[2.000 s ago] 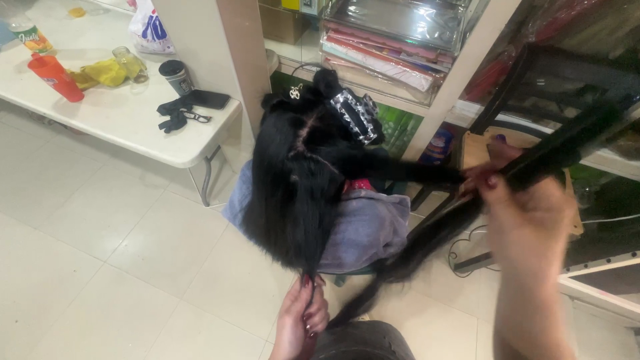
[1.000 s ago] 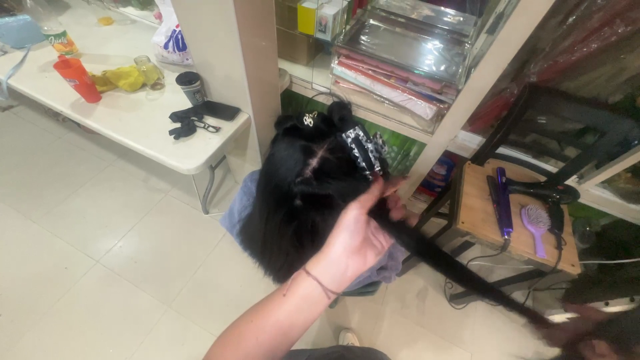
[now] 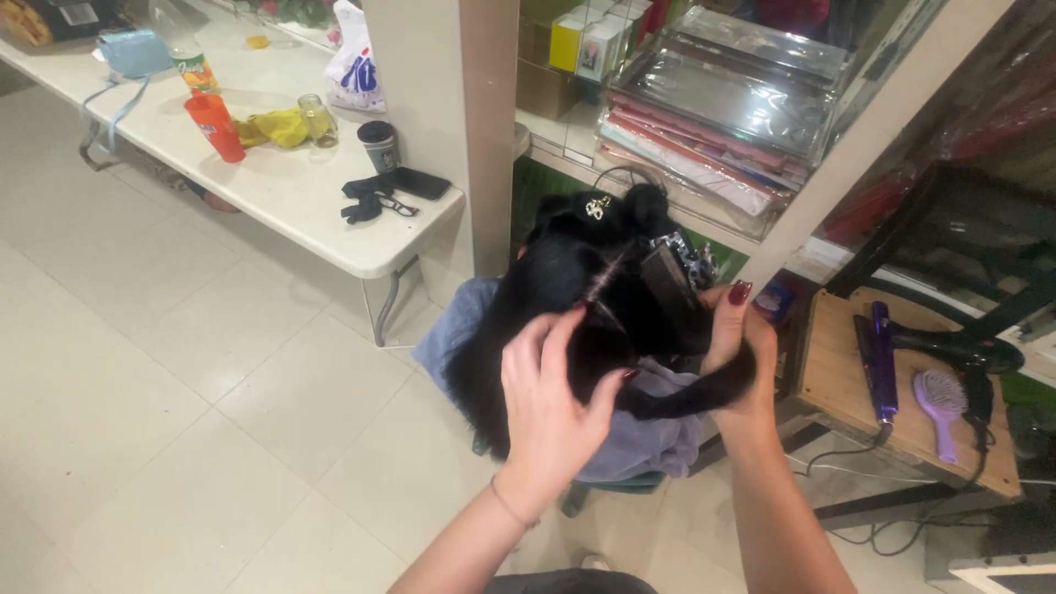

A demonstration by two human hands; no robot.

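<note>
A seated person's long black hair [image 3: 528, 313] shows a pale parting line on the head. My left hand [image 3: 553, 388] is spread at the back of the head, fingertips near the parting, thumb and fingers apart. My right hand [image 3: 742, 355] holds a looped strand of black hair [image 3: 689, 398] along with a dark flat comb [image 3: 667, 280], whose lower end is hidden near the thumb. A patterned hair clip [image 3: 697, 262] sits beside the comb. Higher on the head are a gold hair ornament [image 3: 596, 207] and gathered hair. A grey-blue towel [image 3: 639, 441] covers the person's shoulders.
A wooden chair [image 3: 833, 355] at right carries a purple hair straightener [image 3: 883, 363], a hair dryer [image 3: 949, 346] and a lilac brush [image 3: 940, 404], with cords hanging. The white table [image 3: 289, 206] at left bears cups, glasses and a phone. A shelf [image 3: 561, 157] stands beyond the head.
The long strand stretched toward the right in the earlier frames now loops around my right hand. My right hand has come in close to the head, and a comb now shows there.
</note>
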